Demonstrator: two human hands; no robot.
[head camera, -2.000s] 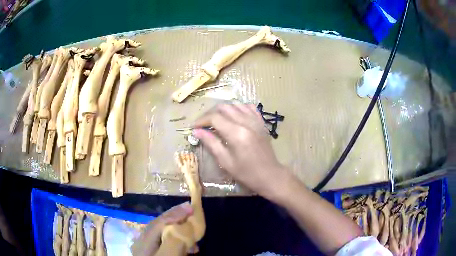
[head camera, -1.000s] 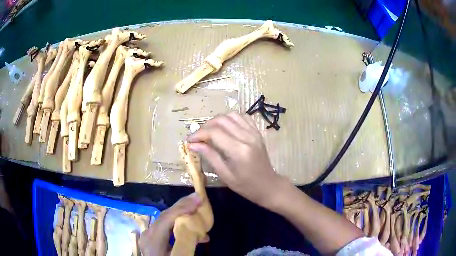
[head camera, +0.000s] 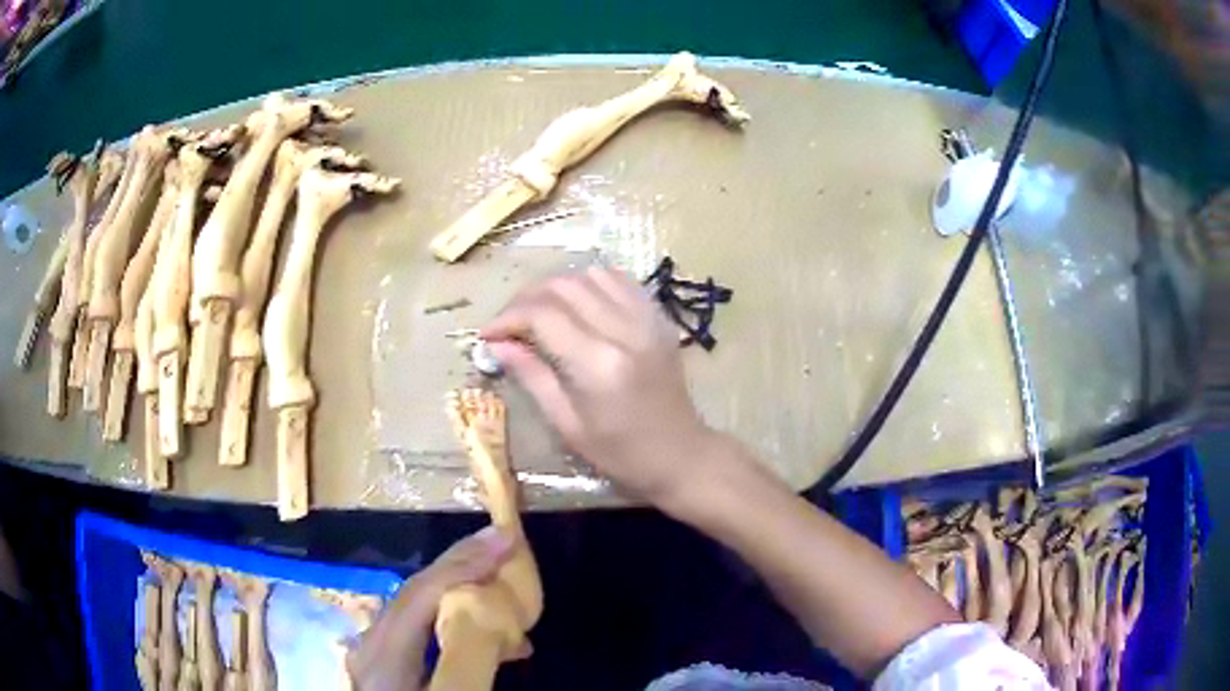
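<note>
My left hand (head camera: 438, 594) holds a tan figure leg (head camera: 492, 607) around its calf at the bottom centre, with the toed foot end (head camera: 478, 416) pointing up over the bench edge. No dark band shows on this foot. My right hand (head camera: 587, 354) is above the foot on the work pad (head camera: 405, 392), its thumb and fingertips at a small white piece (head camera: 486, 356) beside thin pale sticks (head camera: 459, 334). Whether the fingertips grip a stick or the white piece cannot be told. Black straps (head camera: 691, 300) lie in a small loose pile right of my right hand.
A row of legs (head camera: 290, 311) with dark bands lies at left. A single banded leg (head camera: 580, 128) lies beyond the pad. A black cable (head camera: 931, 297) and metal rod (head camera: 1014, 351) cross the right side. Blue trays of legs stand below left (head camera: 101, 581) and right (head camera: 890, 520).
My right hand has moved up from the foot's toes to the small white piece on the pad. My left hand still holds the leg. The whole view has shifted slightly.
</note>
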